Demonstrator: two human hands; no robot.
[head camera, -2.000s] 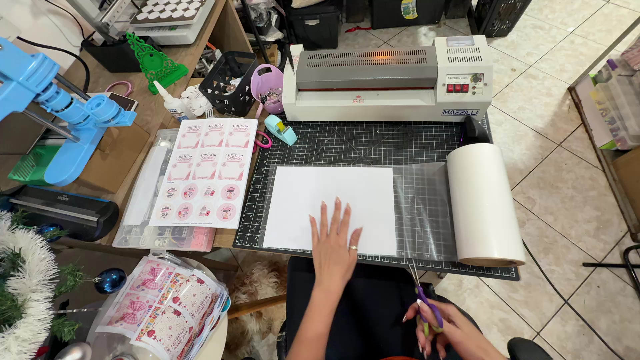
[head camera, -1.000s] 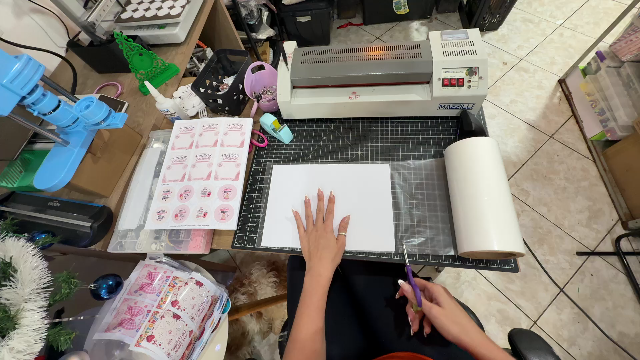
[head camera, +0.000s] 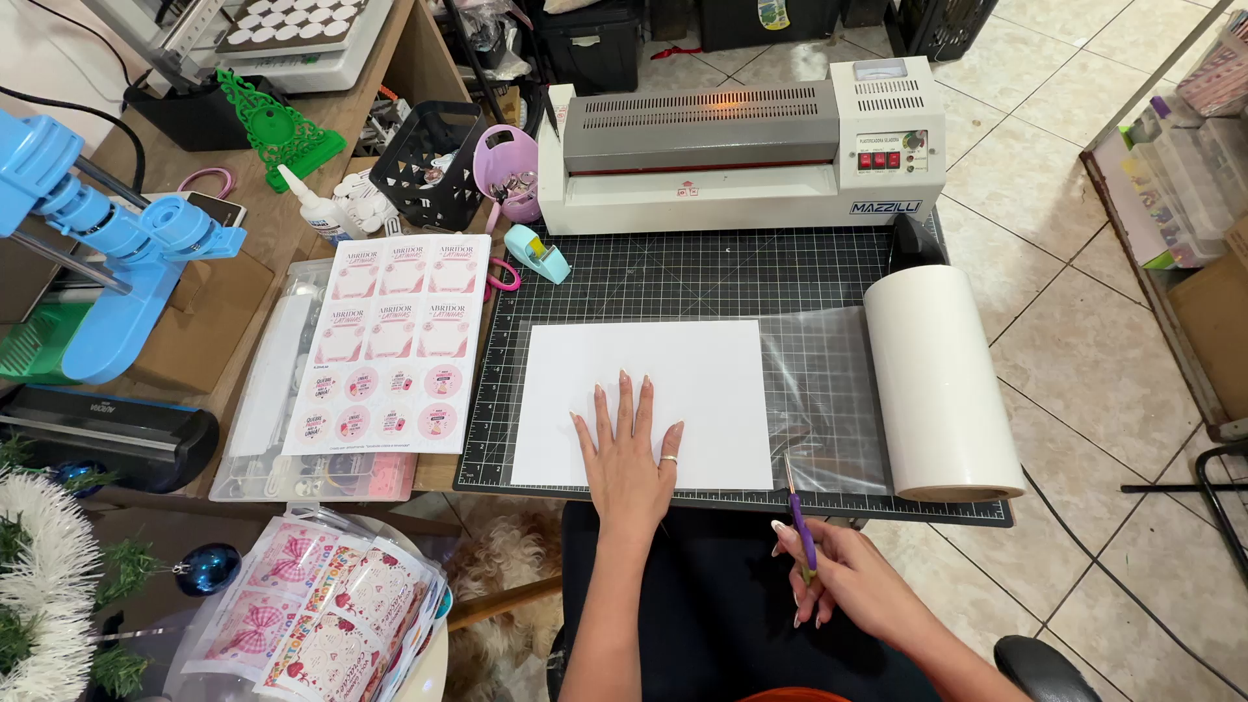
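Observation:
My left hand (head camera: 629, 458) lies flat, fingers spread, on a blank white sheet of paper (head camera: 624, 361) on the black gridded cutting mat (head camera: 673, 273). Scissors with purple handles (head camera: 802, 531) are in my right hand (head camera: 834, 575), below the mat's front edge. Their blades point away from me and meet the clear plastic film (head camera: 829, 409) just right of the paper's lower right corner; how far they are open is unclear. The film runs from under the paper to a large white roll (head camera: 936, 380) lying at the mat's right end.
A Mazzilli laminator (head camera: 702, 136) stands behind the mat. To the left are a printed sheet (head camera: 390, 341) on a clear organizer box (head camera: 263, 390), a light blue tape dispenser (head camera: 538, 253), a purple cup (head camera: 509, 171) and a black basket (head camera: 429, 161). Pink-handled scissors (head camera: 502, 276) lie by the tape.
My left hand has shifted left across the white paper since the earliest frame. The scissors in my right hand now point more upright at the film's near edge.

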